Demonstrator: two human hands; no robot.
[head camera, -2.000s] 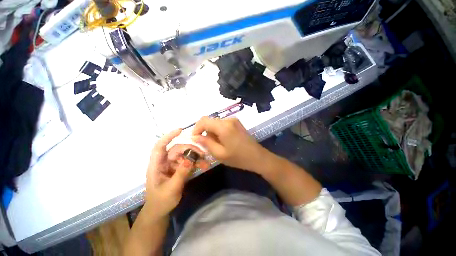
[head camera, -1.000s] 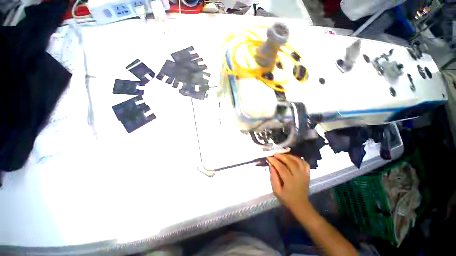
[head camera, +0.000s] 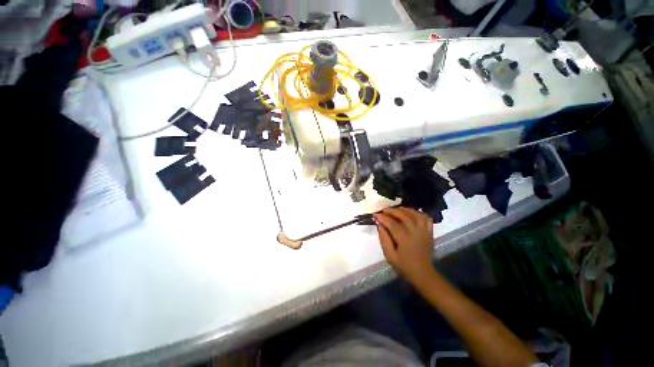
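Note:
My right hand (head camera: 409, 240) is at the front edge of the machine bed, fingers bent and palm down. Its fingertips touch a narrow dark item (head camera: 366, 219); I cannot tell whether they grip it. My left hand is out of view. The white lockstitch machine (head camera: 308, 143) stands just behind, its needle area (head camera: 348, 175) up and left of my hand. Black labels with white marks (head camera: 185, 179) lie fanned out left of the machine. A pile of black pieces (head camera: 423, 188) lies under the arm, close behind my hand.
Yellow cord (head camera: 287, 89) is coiled on the machine top around a grey post. A white power strip (head camera: 159, 36) with cables lies at the back left. Black cloth (head camera: 43, 179) covers the left side. A green basket (head camera: 527, 254) with pale cloth stands below right.
Two seconds ago both hands held a small metal piece over the table edge. The left hand has since left view, and the right hand is now at the bed edge. The view has swung left.

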